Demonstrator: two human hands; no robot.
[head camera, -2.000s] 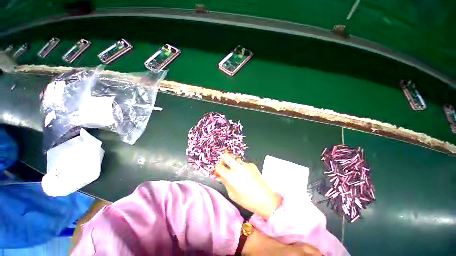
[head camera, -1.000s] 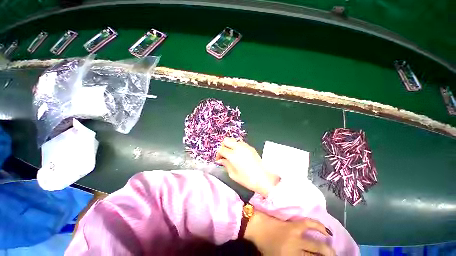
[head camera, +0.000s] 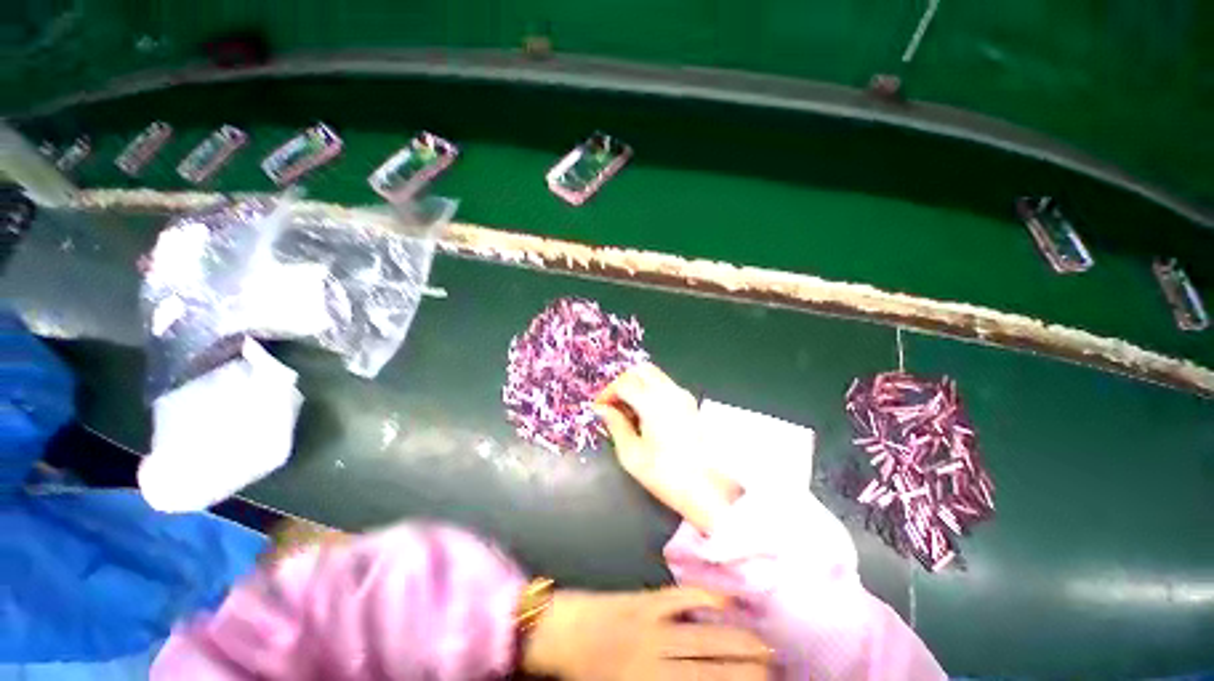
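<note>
A round heap of tiny pink, dark and silvery side keys (head camera: 566, 373) lies on the dark green bench. My right hand (head camera: 650, 432) touches its right edge with thumb and fingertips curled towards it; whether a key is between them I cannot tell. My left hand (head camera: 652, 636), with a gold-coloured watch at the wrist, is blurred at the bottom edge beside my right sleeve; its grip is unclear. A looser heap of longer pink-maroon trim strips (head camera: 925, 466) lies further right. A white card (head camera: 772, 446) lies between the heaps, partly behind my right hand and sleeve.
Phone housings (head camera: 589, 169) with green boards lie spaced along the conveyor (head camera: 799, 220), beyond the pale worn edge strip (head camera: 692, 273). Clear plastic bags (head camera: 373, 299) and a white bag (head camera: 220, 426) lie at left. Blue clothing of another person shows at far left.
My left hand and forearm have shifted left, away from over my right forearm. My right hand stays at the left heap's edge. The view has shifted slightly.
</note>
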